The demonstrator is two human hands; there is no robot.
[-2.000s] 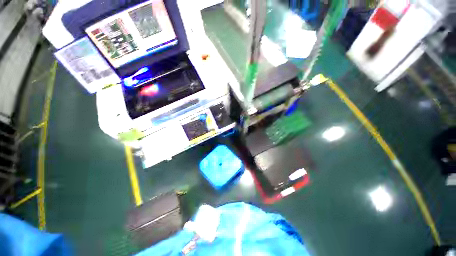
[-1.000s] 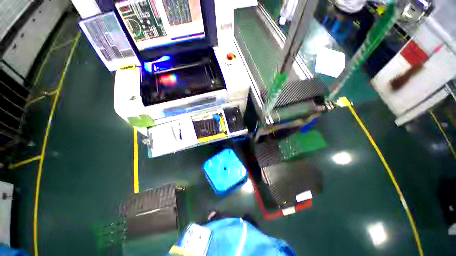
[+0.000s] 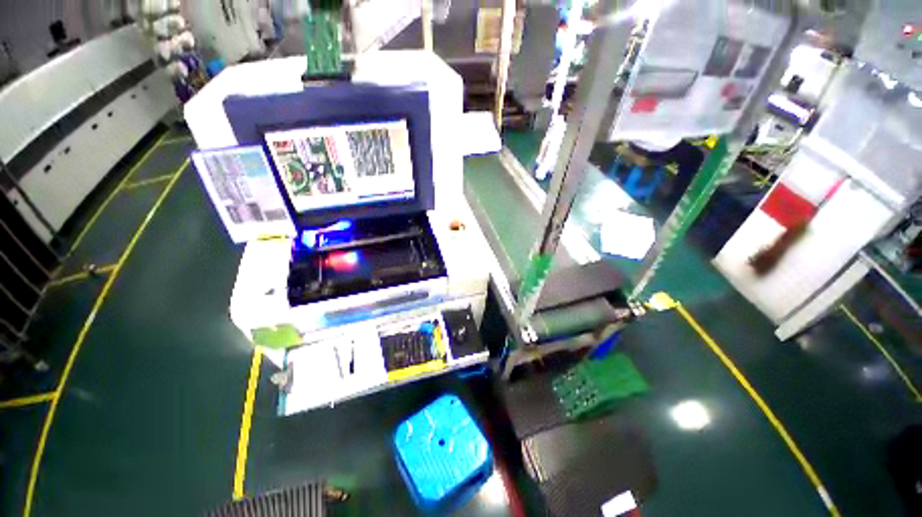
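Neither of my hands is in the picture. The white inspection machine stands in front of me, its dark bay lit blue and red. Its monitor shows board images. A white shelf at its front holds a pen, a keyboard with yellow edging and a mouse. Green circuit boards lie beside dark ribbed trays at the lower right.
A blue plastic stool stands before the shelf. A conveyor with upright metal posts is right of the machine. Another ribbed tray is cut off at the bottom edge. A white cabinet stands at the right. Yellow lines mark the floor.
The view has tilted up: the machine sits lower and its top now shows. The blue smock has left the bottom of the picture, and the lower-left tray is mostly cut off.
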